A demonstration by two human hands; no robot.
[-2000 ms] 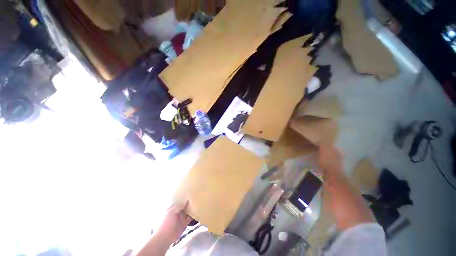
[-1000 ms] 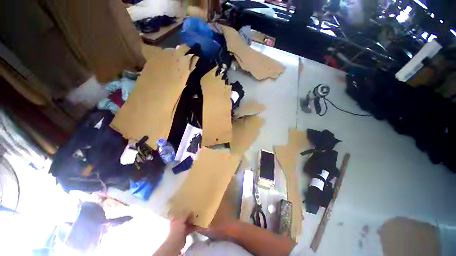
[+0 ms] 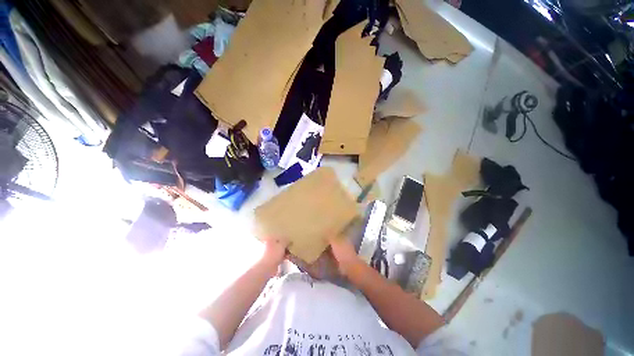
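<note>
A brown card pattern (image 3: 306, 212) is held in front of my chest, its near edge between my two hands. My left hand (image 3: 276, 249) grips the near left part and my right hand (image 3: 340, 252) grips the near right part; the fingers are partly hidden by the card. More card patterns lie beyond it: a large one (image 3: 261, 62), a narrower one with a hole (image 3: 352, 90), and a smaller one (image 3: 389, 149). A white style sheet (image 3: 303, 142) with a dark garment picture lies just past the held card.
A water bottle (image 3: 268, 148) stands beyond the card. A smartphone (image 3: 407, 198), shears (image 3: 379, 261), a speckled block (image 3: 418, 272), a banded dark bundle (image 3: 481, 240) and a wooden stick (image 3: 490, 264) lie right. A corded tool (image 3: 523, 104) lies far right; a fan (image 3: 24, 153) is left.
My right hand came back from the far patterns to the held card's near edge. The card is now in both hands, closer to my chest and turned. The view has also shifted.
</note>
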